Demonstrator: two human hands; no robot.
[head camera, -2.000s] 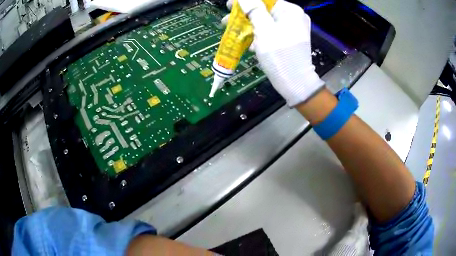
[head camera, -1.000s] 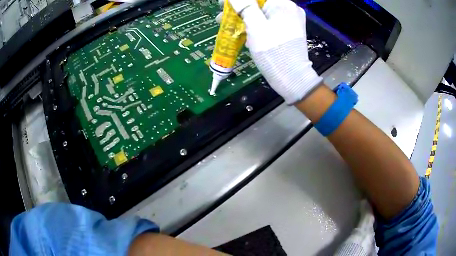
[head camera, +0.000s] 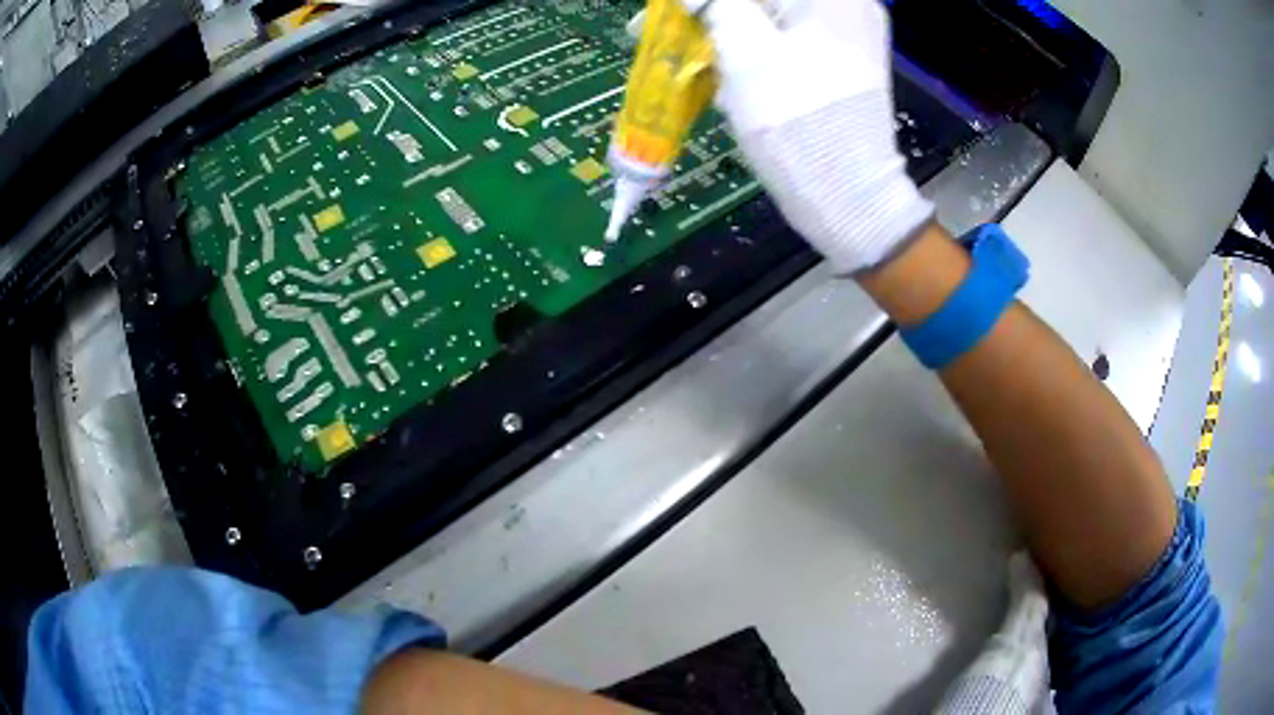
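My right hand, in a white knit glove, holds the yellow glue tube with its white nozzle pointing down. The nozzle tip is just above and right of a small white glue dot on the green circuit board. The board lies in a black carrier. My left forearm crosses the bottom edge. My left hand, also gloved, is only partly in view at the bottom right, beside my right sleeve; its fingers are mostly hidden.
A silver metal rail runs along the carrier's near side. The pale machine cover is in front of it, with a black pad at the bottom. A dark, blue-lit opening is at the upper right. Yellow-black floor tape lies at the far right.
My right hand and the tube have moved slightly up and right. The nozzle tip has left the board spot, where a white glue dot now shows. My left hand looks unmoved.
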